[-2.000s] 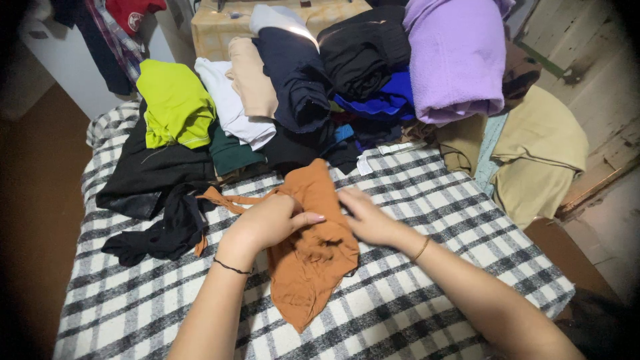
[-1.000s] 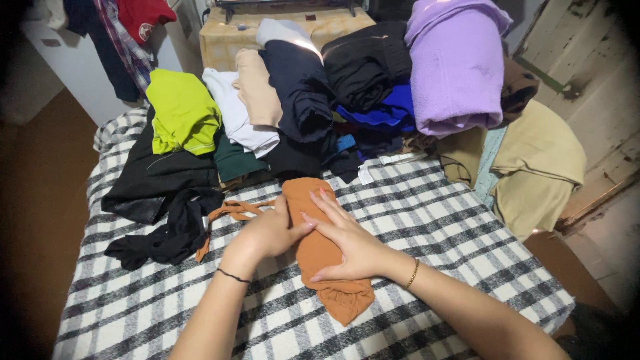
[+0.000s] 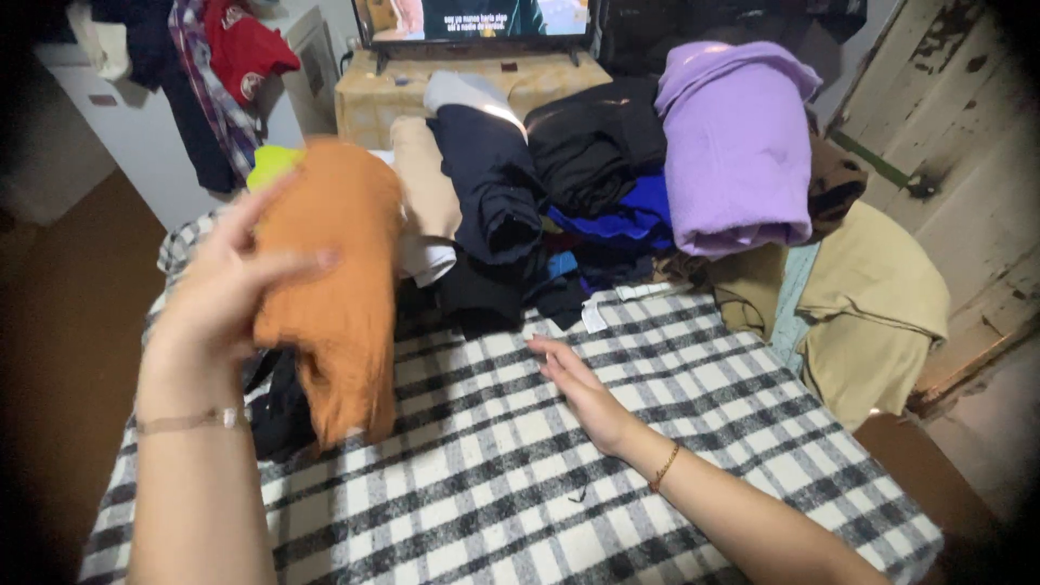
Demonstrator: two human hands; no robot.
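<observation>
My left hand, slightly blurred, holds a folded orange garment up above the left part of the checked blanket. The garment hides much of a lime-green cloth and partly covers a black garment. Empty, with fingers apart from any cloth, my right hand is low over the middle of the blanket. Beyond the hands, rolled clothes form a row: a beige one, a dark navy one, a black one and a large lilac fleece.
Khaki cloth hangs over a chair-like support at the right. A television stands on a table with a yellow cloth behind the clothes. More garments hang over a white appliance at the back left. A worn door is at the right.
The orange garment, which lay on the blanket under both hands, is now lifted and moved left in my left hand. My right hand has come off it. The view has tilted up somewhat.
</observation>
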